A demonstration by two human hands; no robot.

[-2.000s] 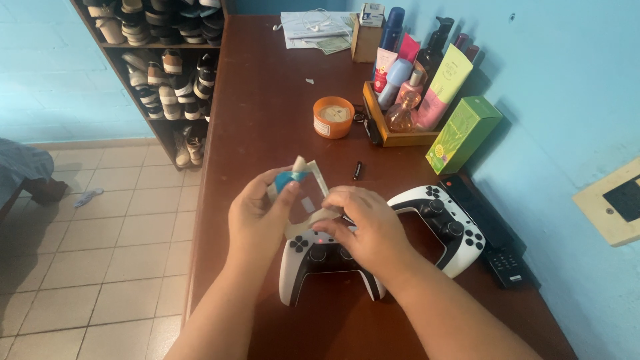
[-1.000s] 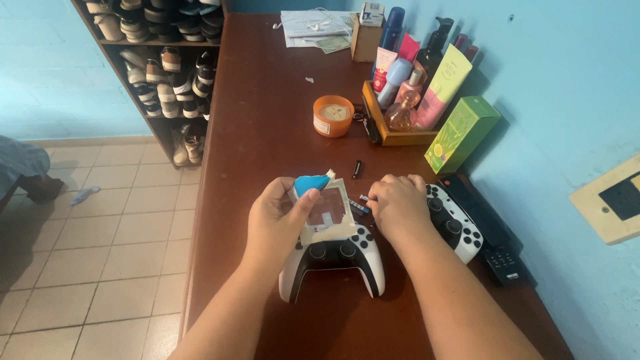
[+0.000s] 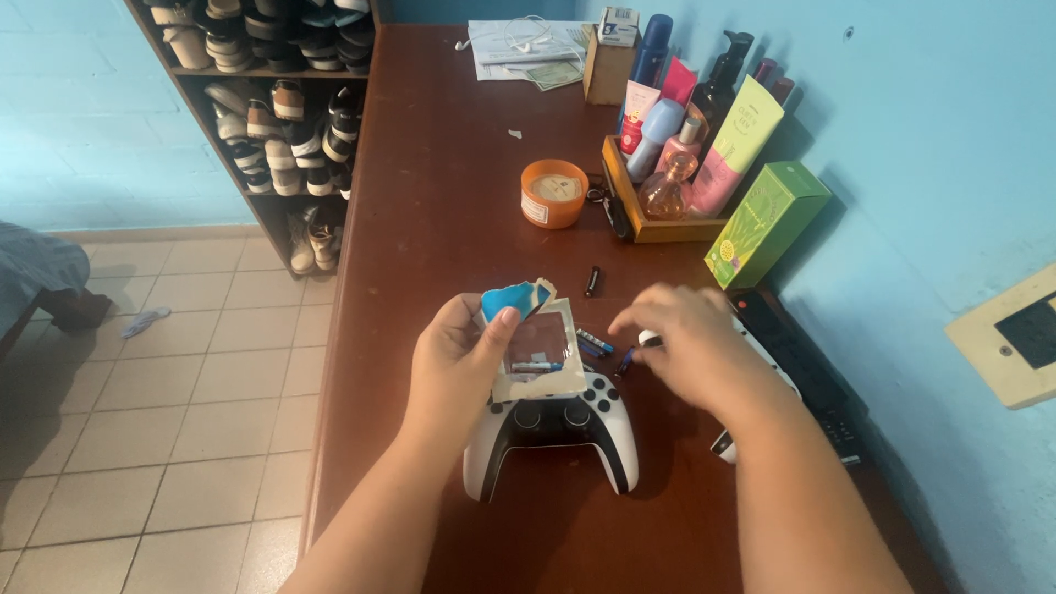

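Observation:
My left hand (image 3: 462,355) grips a torn battery pack of clear plastic and card (image 3: 569,379), whose blue flap is folded up by the thumb. A battery (image 3: 536,368) shows through its window. Beneath the pack lies a white and black game controller (image 3: 551,429). Right of the pack, several small batteries (image 3: 594,343) lie on the table, with another battery (image 3: 592,281) farther back. My right hand (image 3: 681,346), fingers apart and holding nothing visible, hovers over a second white controller (image 3: 763,346), which it partly hides.
An orange candle jar (image 3: 553,194) stands behind, beside a wooden tray (image 3: 676,231) of bottles and tubes. A green box (image 3: 767,223) and a black remote control (image 3: 833,429) lie along the wall. Papers (image 3: 528,49) lie at the table's far end; a shoe rack (image 3: 268,70) stands left.
My right hand has left the pack and moved right. More loose batteries now show on the table beside the pack. My left hand still holds the pack, its blue flap now folded up.

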